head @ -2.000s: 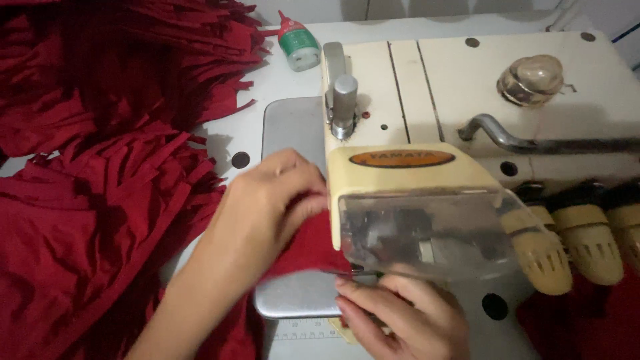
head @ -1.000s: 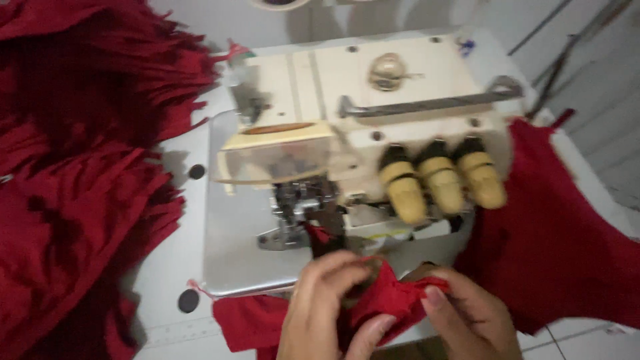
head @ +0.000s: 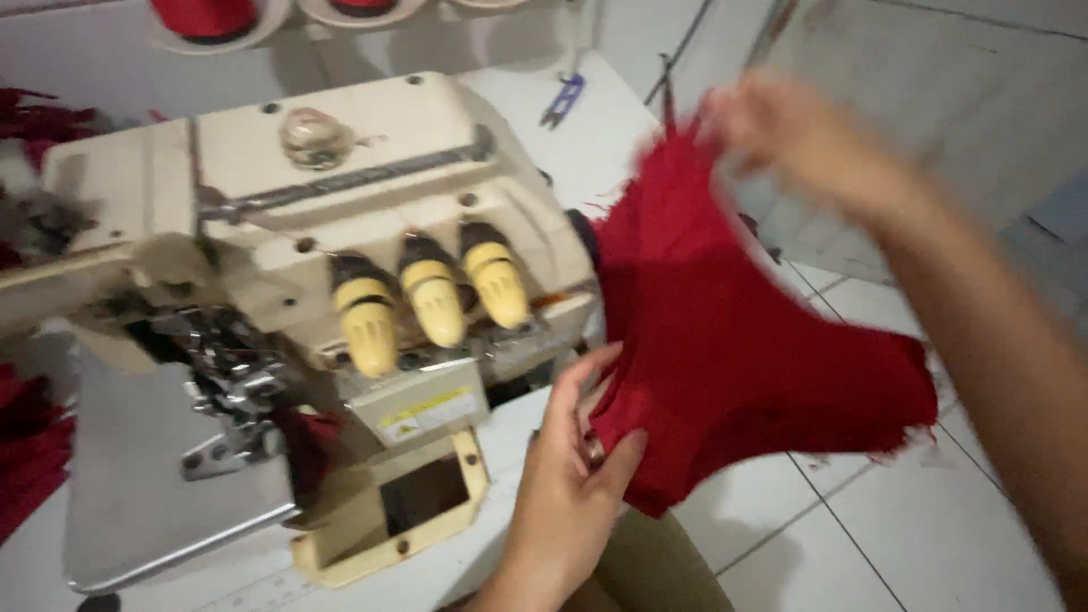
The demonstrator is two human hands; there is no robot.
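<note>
Red cut fabric pieces [head: 722, 340] lie in a layered stack at the right edge of the sewing table, overhanging the tiled floor. My left hand [head: 578, 476] grips the near left edge of this fabric, thumb on top and fingers beneath. At the far end my right hand [head: 765, 127], blurred, is at the fabric's frayed upper tip; whether its fingers are closed on it cannot be seen. Left of both hands stands a cream overlock sewing machine [head: 382, 170], its front cover swung aside, with the presser foot area [head: 229, 382] exposed and a bit of red fabric [head: 319, 429] beside it.
Three yellow tension knobs [head: 433, 297] jut from the machine's front. A metal plate [head: 170, 476] lies at its left. Blue thread snips [head: 563, 100] rest behind the machine. Red thread cones [head: 204, 17] stand at the back. More red fabric [head: 30, 450] is at the far left.
Both hands have left the sewing area, where they handled a red piece in front of the machine, and are now at the fabric on the right. The view has swung right.
</note>
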